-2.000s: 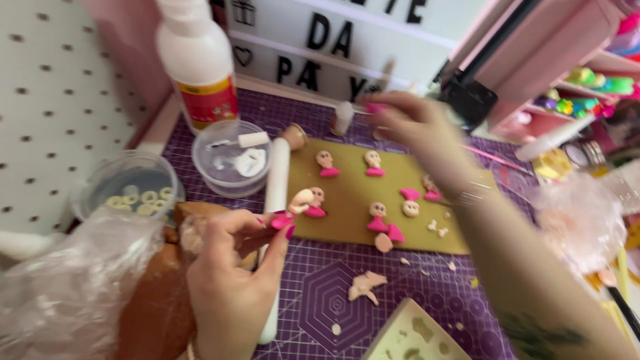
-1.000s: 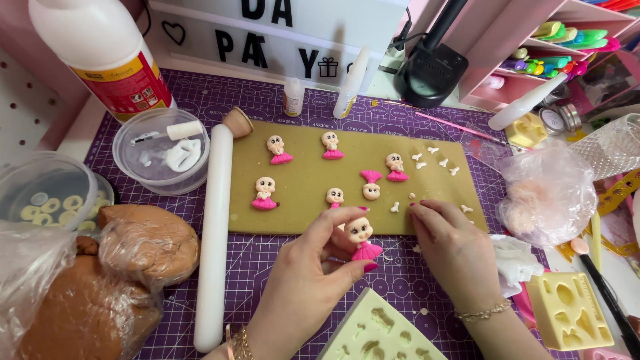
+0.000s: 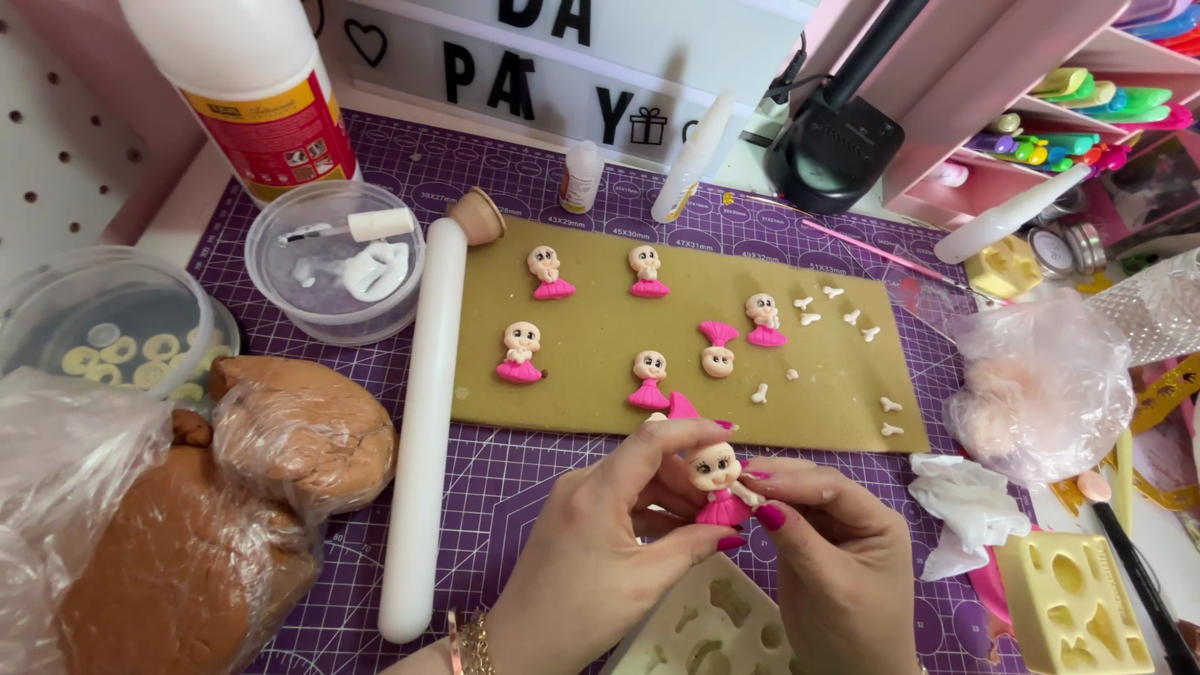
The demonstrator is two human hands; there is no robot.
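Note:
My left hand (image 3: 619,525) grips a small clay doll figure (image 3: 717,478) with a bald head, drawn eyes and a pink dress. The fingers of my right hand (image 3: 834,553) pinch a pale clay arm at the doll's side. Behind both hands, an olive-green board (image 3: 581,328) bears several similar dolls, such as one at the top (image 3: 645,270), and an upside-down one (image 3: 718,349). Several small pale clay arms (image 3: 760,393) lie on the board's right part. A cream silicone mold (image 3: 708,623) is partly hidden below my hands.
A white rolling pin (image 3: 424,450) lies along the board's left edge. Farther left are a tub with white glue (image 3: 333,319), a glue bottle (image 3: 272,112) and wrapped brown clay (image 3: 305,436). At right sit bagged pale clay (image 3: 1036,384), a crumpled tissue (image 3: 966,511) and a yellow mold (image 3: 1073,600).
My right hand has moved from the board's front edge to the doll, where it now holds a small arm against its side. The doll has stayed in my left hand.

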